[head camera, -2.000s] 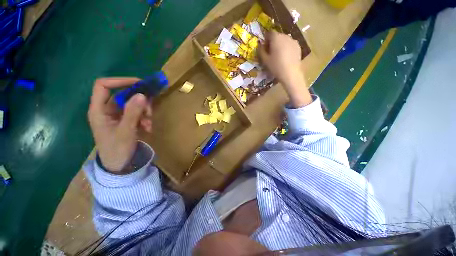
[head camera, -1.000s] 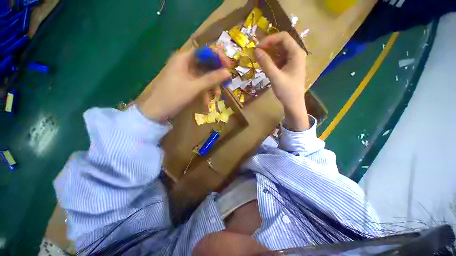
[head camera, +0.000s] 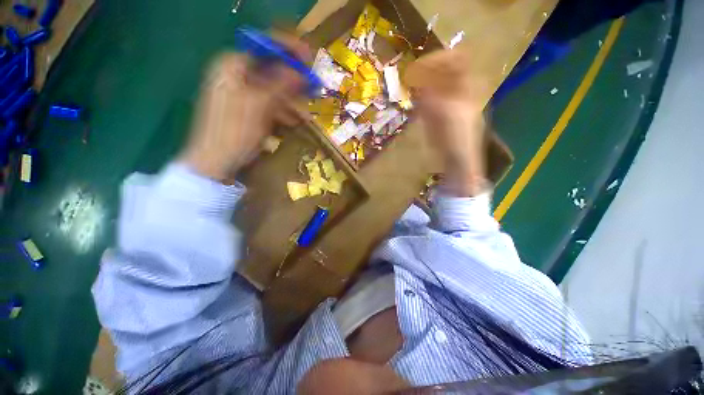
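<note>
My left hand (head camera: 243, 108) is blurred and holds a blue battery pack (head camera: 279, 58) above the left edge of the parts box (head camera: 421, 27). My right hand (head camera: 444, 89) is blurred, with its fingers together at the box's right side; whether it holds a piece cannot be told. The box is heaped with white and amber pieces (head camera: 369, 85). Another blue battery pack (head camera: 313, 227) with a thin lead lies in the work tray (head camera: 262, 224), near pale-yellow paper squares (head camera: 316, 179).
A green surface (head camera: 147, 69) on the left bears scattered blue packs (head camera: 65, 112), some with pale patches. More blue packs are heaped at the far left. Dark and blue cloth-like shapes (head camera: 575, 35) show at the upper right. A yellow line (head camera: 567, 116) crosses the green floor.
Over two seconds my left hand moved in over the parts box with the pack, then back left, tilting it. My right hand rose from the pieces and now sits at the box's right side.
</note>
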